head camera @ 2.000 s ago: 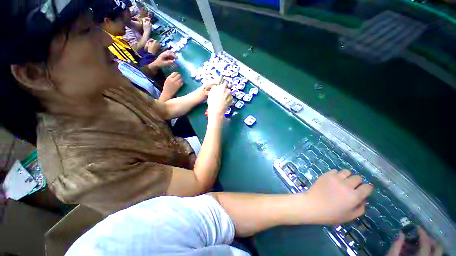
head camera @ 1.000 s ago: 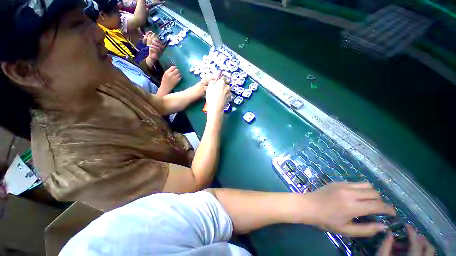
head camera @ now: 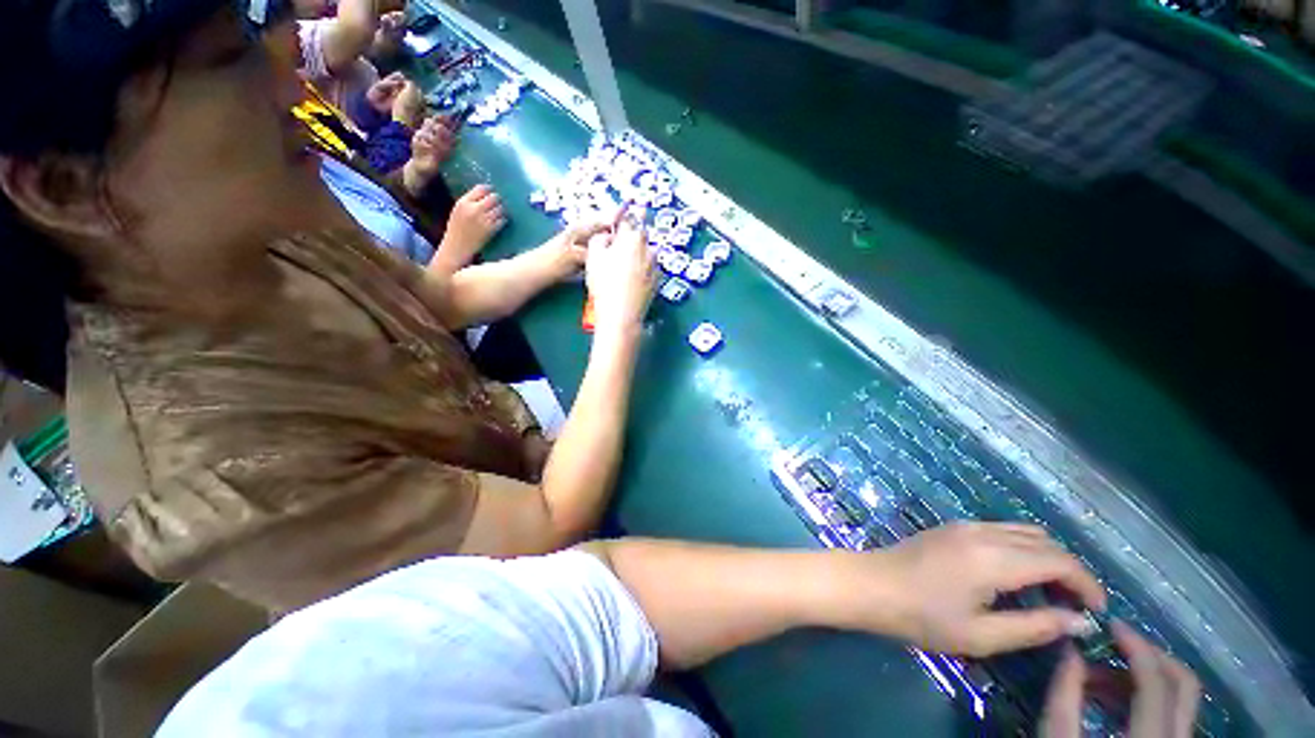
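Observation:
My left hand (head camera: 995,588) reaches in from the left over a clear ribbed blister tray (head camera: 923,469). Its thumb and index fingertip meet at a small pale and dark part (head camera: 1082,624). My right hand (head camera: 1132,695) is at the bottom right, cut off by the lower edge, its fingertips just below the left ones. Whether it also touches the part is unclear. Dark parts sit in the tray's near-left row; my left hand and forearm cover some of the tray.
A neighbour in a brown shirt (head camera: 317,389) works at the left beside piled white housings (head camera: 613,180), an orange-red handle (head camera: 590,312) by the hand. One housing (head camera: 705,338) lies apart. A pale rail (head camera: 894,346) borders the dark belt, which bears a grey grid tray (head camera: 1089,101).
My right hand held a dark part apart from my left hand two seconds ago. My left hand has since moved right and down, and the fingertips of both hands are now close together.

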